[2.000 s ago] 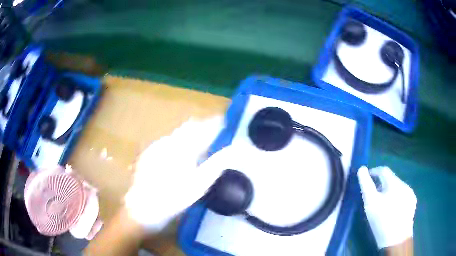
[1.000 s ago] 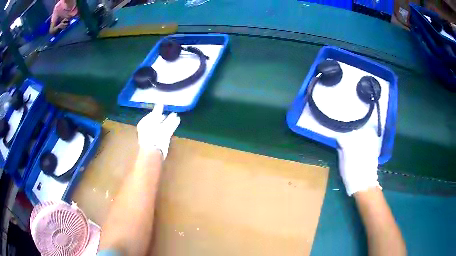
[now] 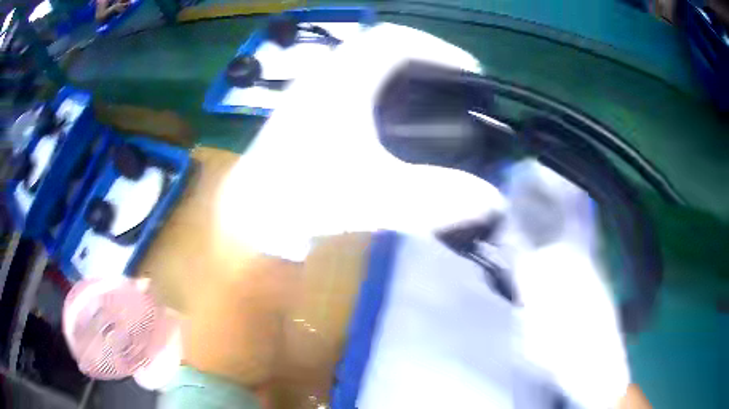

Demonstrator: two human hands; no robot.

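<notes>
A black headset is raised close to the camera above a blue tray with a white liner. Its upper ear cup lies against the fingers of my left hand, gloved in white and closed on it. A thin boom runs out to the right, beside the curved headband. My right hand, also in a white glove and blurred, is at the lower part of the headset and partly hides it. The other ear cup is mostly hidden between the hands.
Another blue tray with a headset stands on the green belt at upper left, partly behind my left hand. More trays with headsets are at left. A pink fan stands at lower left by the brown cardboard.
My left hand has left the upper-left tray and come to the headset. The right-hand tray is now close in front of me, and its headset is lifted and held.
</notes>
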